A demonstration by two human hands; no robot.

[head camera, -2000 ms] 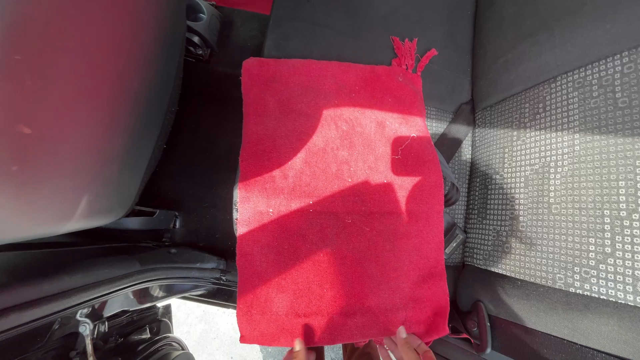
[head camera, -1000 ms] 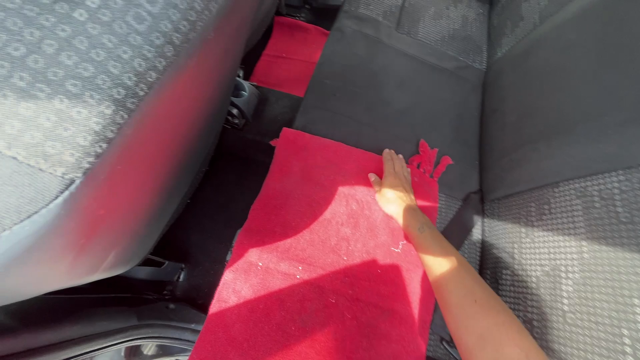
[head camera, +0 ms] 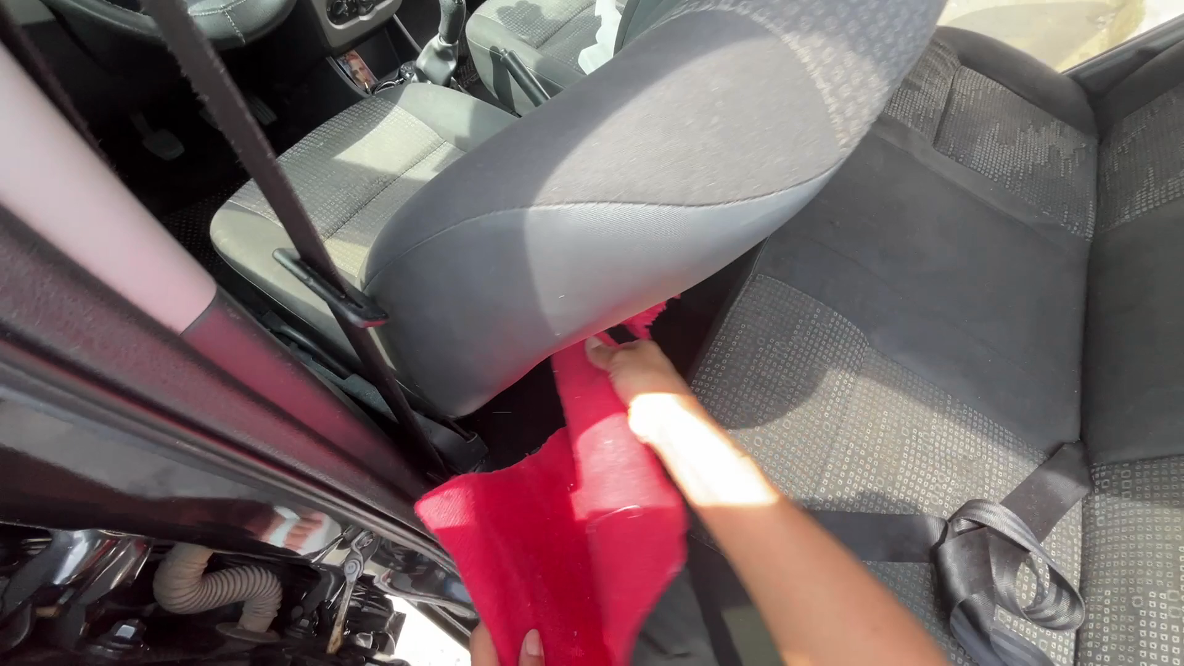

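Observation:
A red fabric mat (head camera: 546,527) hangs folded in the gap between the front seat's backrest and the rear bench. My right hand (head camera: 638,370) grips its upper part close under the backrest (head camera: 629,213), arm reaching in from the lower right. At the bottom edge of the view, my left hand (head camera: 507,647) holds the mat's lower end; only some fingertips show. A red fringe (head camera: 645,319) peeks out beyond my right hand, and the rest of that end is hidden by the backrest.
To the right is the patterned rear seat (head camera: 814,370) with a bundled black seat belt (head camera: 999,564). A front belt strap (head camera: 268,176) runs down at the left beside the door pillar (head camera: 102,185). The door-side metalwork has a ribbed hose (head camera: 217,587).
The mat, spread flat over the rear seat before, is now folded and down in the gap behind the front seat. My right hand has gone from lying on it to gripping it. The view has swung.

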